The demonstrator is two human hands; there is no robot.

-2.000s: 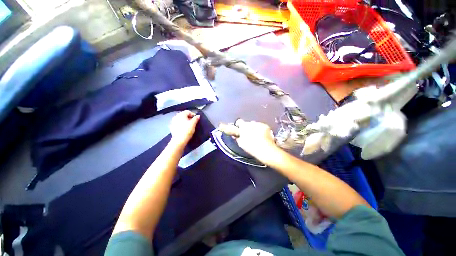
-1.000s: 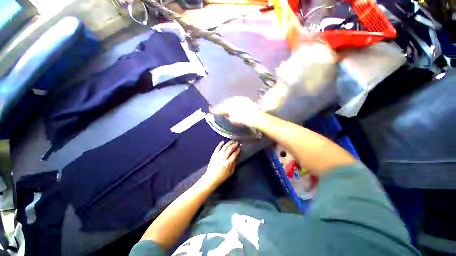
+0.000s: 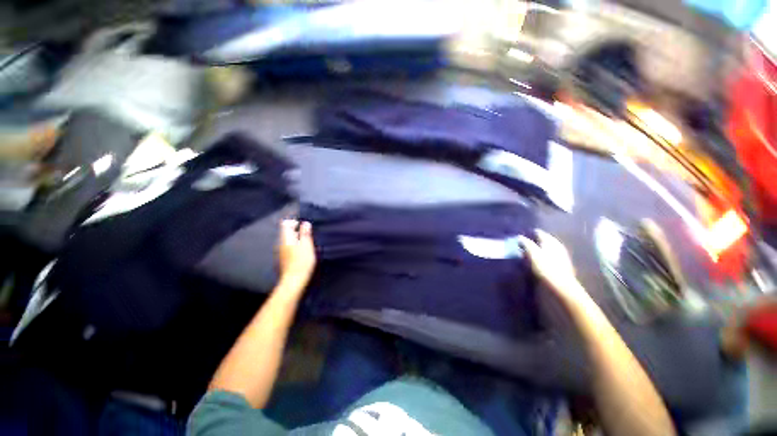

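Observation:
The head view is blurred. A dark navy fabric panel lies in front of me on the grey pressing table. A short white strip lies near its right end. My left hand is at the panel's left end, fingers on its edge. My right hand is at the right end, beside the white strip, fingers on the cloth. The iron seems to stand to the right, blurred, apart from my right hand.
Another navy panel with white strips lies behind. A dark heap with white patches lies at the left. A blue padded form is at the far side. A red basket shows at the right edge.
The view has swung left. My right hand has let go of the iron and is at the panel's right end. My left hand has moved to the panel's left end.

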